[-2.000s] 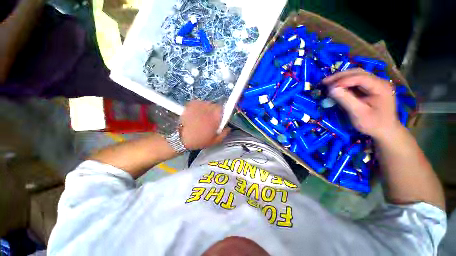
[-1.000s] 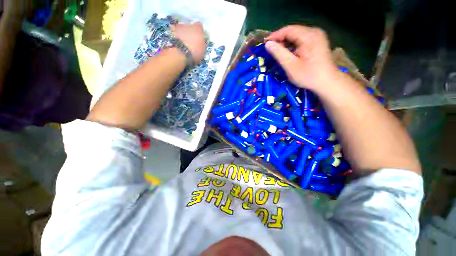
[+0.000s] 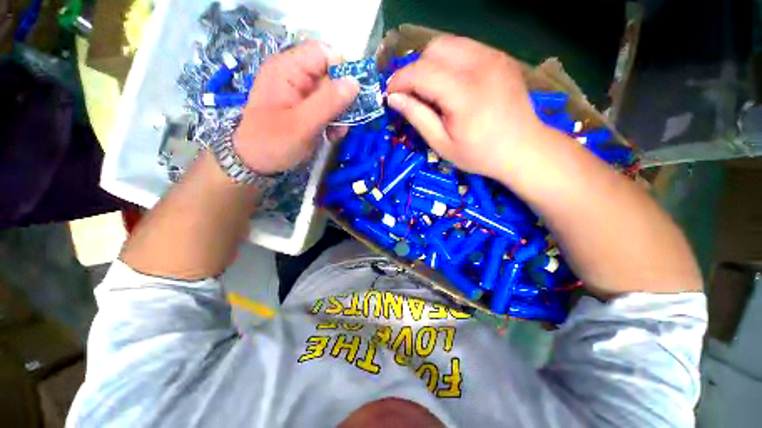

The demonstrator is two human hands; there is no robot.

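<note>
My left hand (image 3: 288, 109), with a metal watch on the wrist, holds a small blue-green circuit board (image 3: 358, 90) between thumb and fingers, over the edge between tub and carton. My right hand (image 3: 464, 104) is at the board's right edge, thumb and fingertips pinched together; something tiny and pale shows at the tips, too small to name. Blue battery packs (image 3: 434, 188) with white connectors and red leads fill the open carton (image 3: 409, 266) below my right hand. The white tub (image 3: 125, 171) on the left holds a grey tangle of boards and wires, with a few blue packs.
Yellow material (image 3: 96, 100) lies beside the tub's left side. A dark purple cloth-like shape (image 3: 50, 142) is at the far left. A grey ledge or surface (image 3: 693, 125) is at the upper right. Brown boxes (image 3: 33, 334) stand at the lower left. A yellow floor line (image 3: 251, 304) shows below the tub.
My left hand has come out of the tub's tangle and now holds a circuit board. My right hand has moved left and down to meet it. Tub and carton appear further left in view.
</note>
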